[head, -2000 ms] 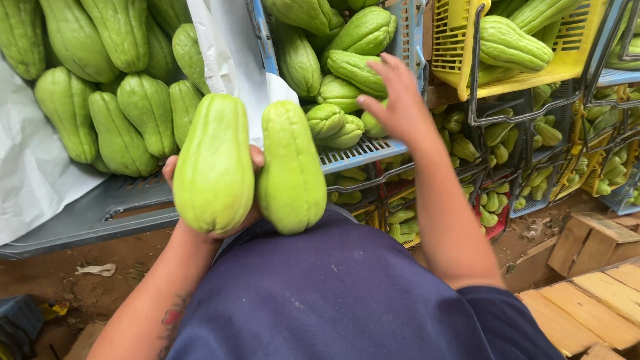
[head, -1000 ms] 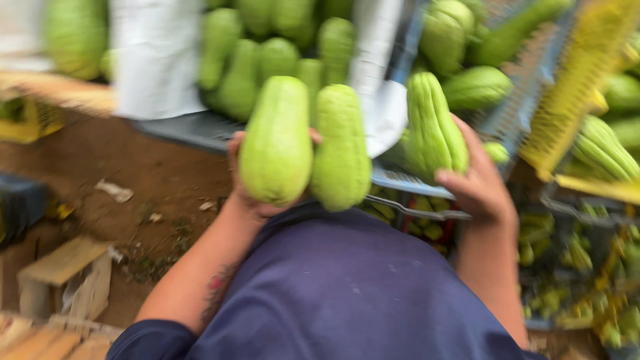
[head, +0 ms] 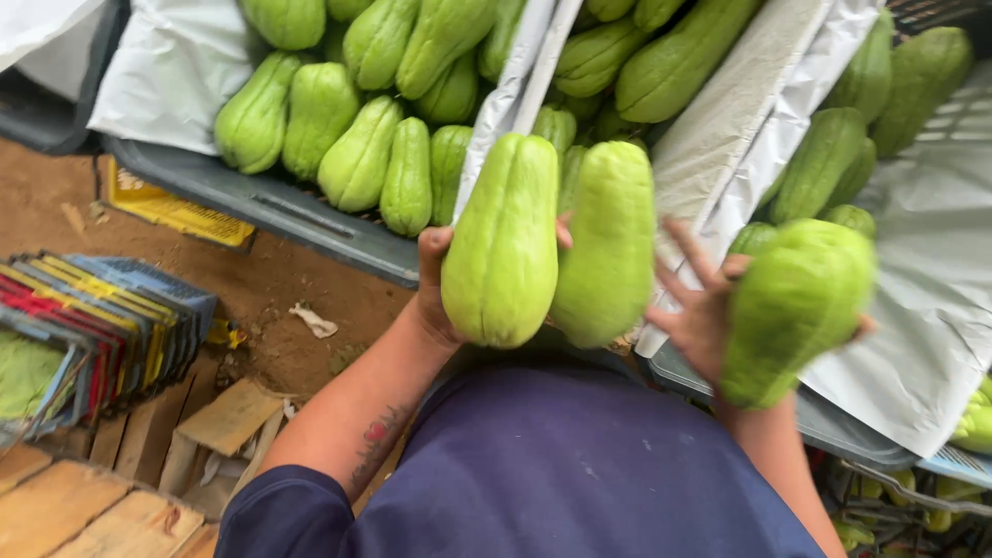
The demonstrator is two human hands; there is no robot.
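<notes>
My left hand [head: 435,287] holds a large pale green chayote [head: 502,240], its fingertips showing on the far side. Against those fingertips is a second chayote [head: 606,242], slightly blurred; how it is held is partly hidden. My right hand [head: 701,314] has spread fingers, with a third, darker green chayote [head: 794,310] lying over the palm side and one fingertip visible beyond it. Behind the hands, chayotes [head: 363,155] lie in a dark plastic crate [head: 310,221] lined with white paper. More chayotes [head: 686,58] fill the middle crate and the right one [head: 821,167].
White liner [head: 922,256] drapes over the right crate's edge. At the left stand stacked coloured crates [head: 116,318], a yellow crate [head: 174,205] and wooden boards [head: 93,504] over the dirt floor [head: 271,310]. A lower crate with chayotes shows at the bottom right.
My right hand, empty two seconds ago over the blue crate, took a chayote and has it now beside the other two. My left hand still has its pair. The view has swung left.
</notes>
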